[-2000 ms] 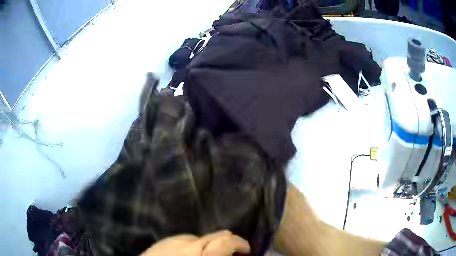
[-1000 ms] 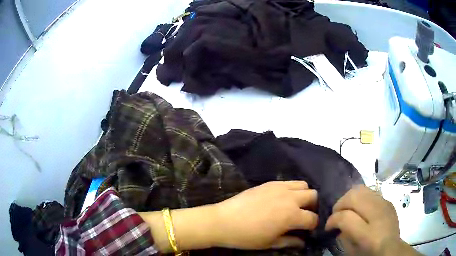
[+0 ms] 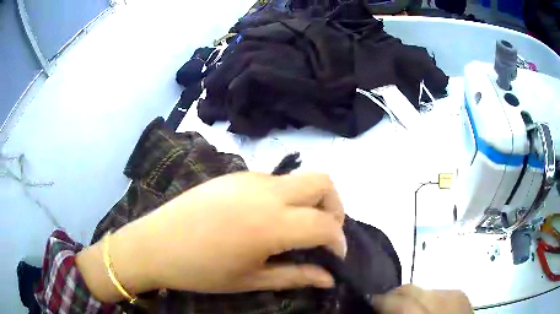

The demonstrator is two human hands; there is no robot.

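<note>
The dark olive plaid garment [image 3: 166, 160] lies in a heap at the left and under my left hand. A plain black fabric part [image 3: 372, 246] joins it near the bottom middle. My left hand [image 3: 245, 230], with a gold bangle, pinches a fold of the black fabric between thumb and fingers. My right hand [image 3: 423, 300] is at the bottom edge, partly cut off and blurred, with its fingertips at the black fabric; its grip cannot be made out. The garment's lower part is hidden by my left hand and the picture's edge.
The white sewing machine [image 3: 500, 141] stands at the right, with red-handled scissors [image 3: 546, 260] beside it. A dark garment pile [image 3: 307, 67] lies beyond the plaid, with a white tag [image 3: 398, 104] at its right. Loose threads [image 3: 27, 184] lie at the far left.
My left hand has moved left and nearer the camera, now pinching a black fold. My right hand has moved down toward the bottom edge. The black fabric reaches less far right than a second ago.
</note>
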